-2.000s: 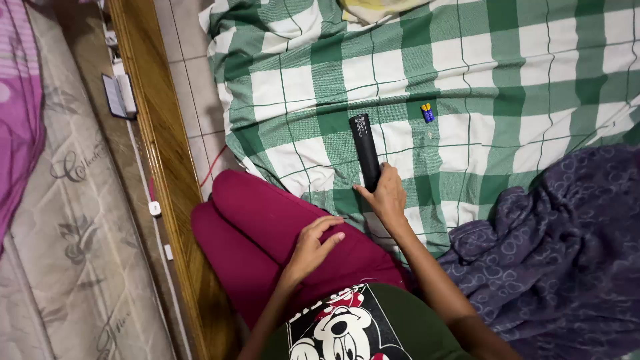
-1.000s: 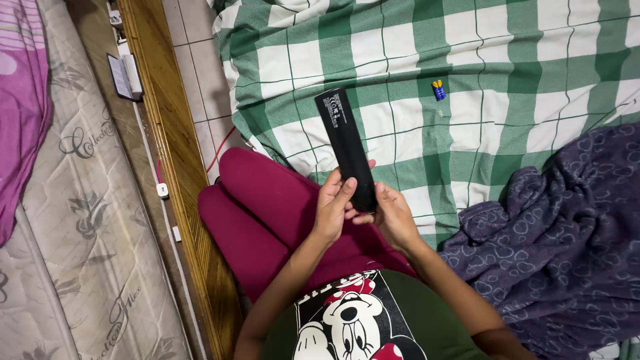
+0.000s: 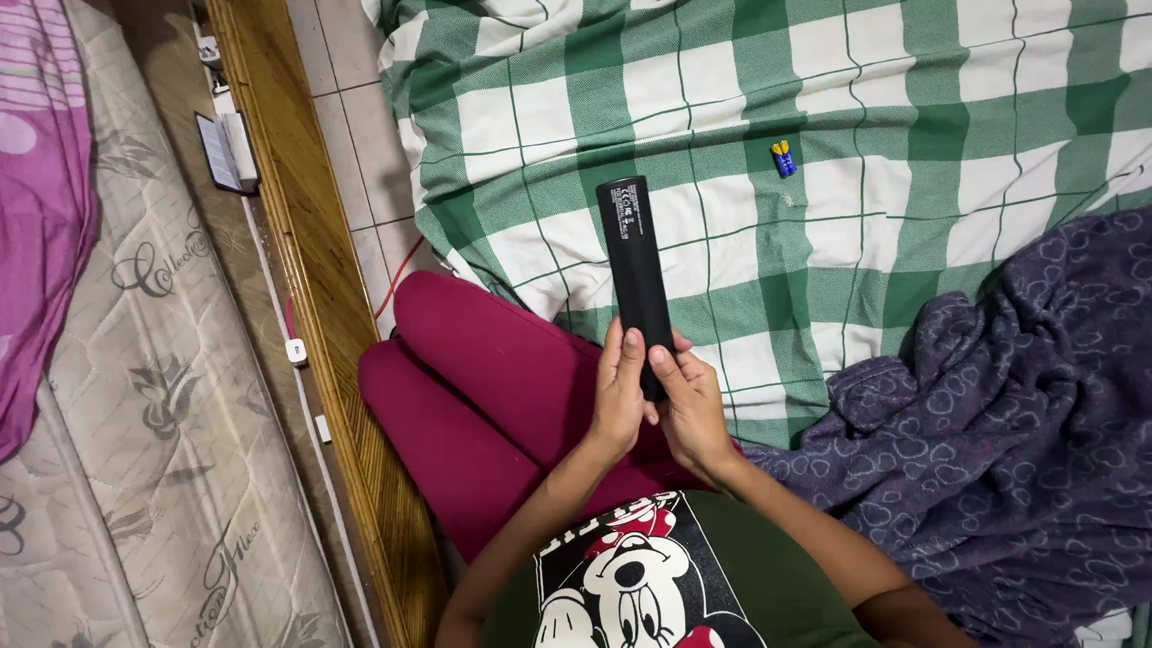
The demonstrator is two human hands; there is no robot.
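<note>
A long black remote control [image 3: 636, 279], its printed back facing up, points away from me over the edge of the bed. My left hand [image 3: 619, 391] grips its near end from the left, thumb on top. From the right, my right hand [image 3: 688, 396] holds the same end, its thumb also on the back face. Two small blue and yellow batteries [image 3: 783, 160] lie side by side on the green and white checked sheet [image 3: 720, 216], beyond the remote and to its right. The side of the remote facing down is hidden.
A dark blanket with heart shapes [image 3: 972, 450] is heaped at the right. A wooden bed board [image 3: 324, 324] runs along my left, with a white cable [image 3: 306, 405] beside it. Beyond lies a patterned mattress [image 3: 180, 360] with a pink cloth [image 3: 40, 216] on it.
Two seconds ago only my right hand was on the remote over the sheet, and my left lay on my thigh. Now both hands hold the remote, closer to my lap.
</note>
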